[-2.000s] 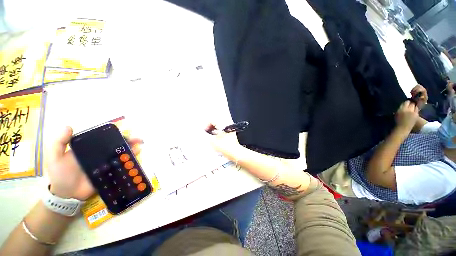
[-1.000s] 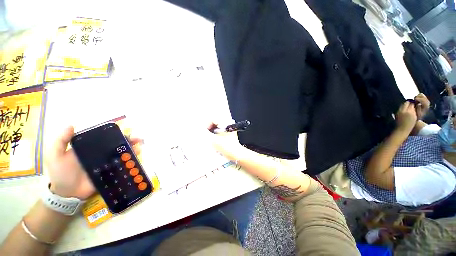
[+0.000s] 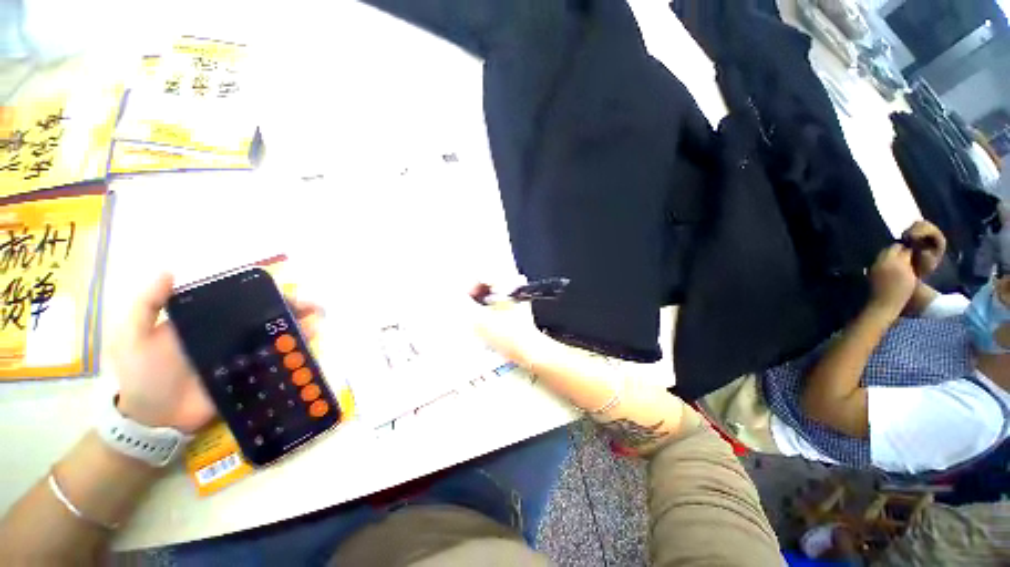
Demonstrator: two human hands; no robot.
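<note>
My left hand (image 3: 166, 366) holds a black smartphone (image 3: 253, 366) with its screen up, showing a calculator with orange round keys and the figure 53. The phone is above a yellow book (image 3: 218, 465) that partly shows under it. My right hand (image 3: 504, 321) holds a black pen (image 3: 539, 290) over white sheets (image 3: 366, 244) with a small garment drawing and faint marks. The hand is overexposed, so its fingers are hard to make out. The black coat (image 3: 598, 166) lies spread out just beyond the pen.
Yellow and white books (image 3: 44, 282) with black handwriting lie at the left on the white table (image 3: 288, 504). A seated person (image 3: 886, 388) in a checked apron and mask handles dark cloth at the right. Clear plastic bags (image 3: 847, 39) lie at the top right.
The phone figure went from 63 or similar to 53. The whole view has shifted slightly. My right hand and the pen have moved a little right and down.
</note>
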